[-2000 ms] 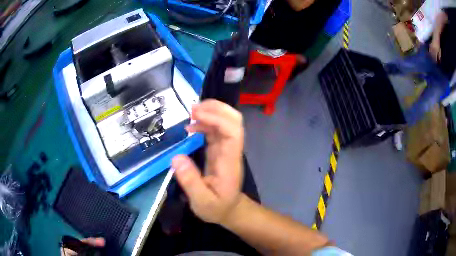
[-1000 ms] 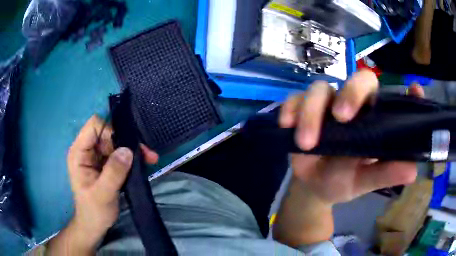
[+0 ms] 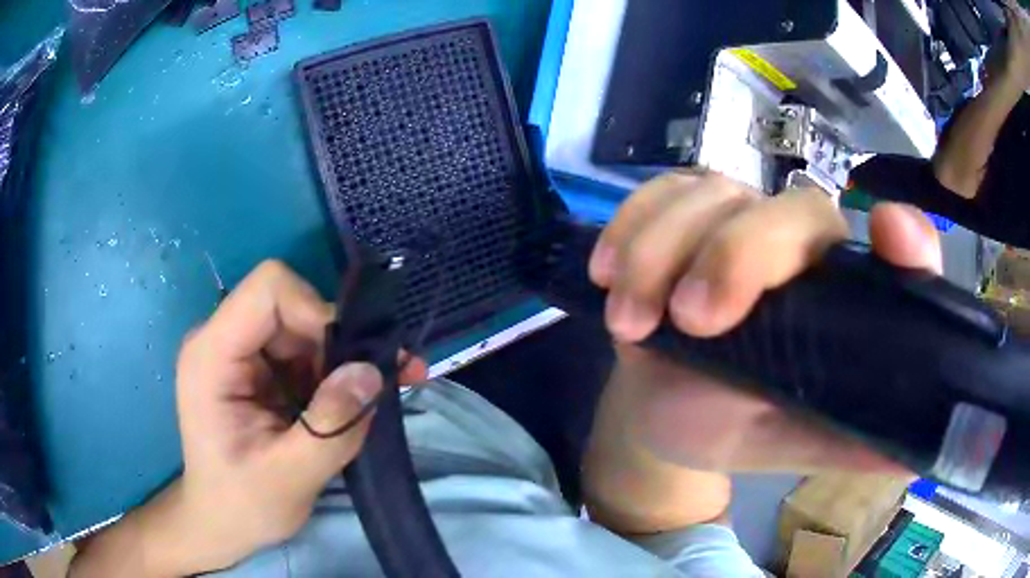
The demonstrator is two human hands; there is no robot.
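My left hand [image 3: 265,406] holds the black headband [image 3: 395,485] near its upper end, over my lap. A thin black cable [image 3: 330,431] loops from the band end across my left thumb. A small bright spot shows at the band's tip. My right hand [image 3: 723,316] is wrapped around the thick black electric screwdriver [image 3: 858,350], which has a pale label and lies nearly level, its front end pointing left towards the band end. The bit is blurred, and I cannot tell whether it touches the band.
A black tray with a grid of holes [image 3: 412,147] lies on the green bench behind the band. The metal screw feeder [image 3: 740,124] stands in a blue tray [image 3: 582,198]. Small black pieces [image 3: 258,40] and clear bags are at left. Another person's arm [image 3: 985,124] shows upper right.
My right hand has turned the screwdriver so its front end sits nearer the band end. My left hand and the band appear farther right, and the cable loop now shows across the thumb.
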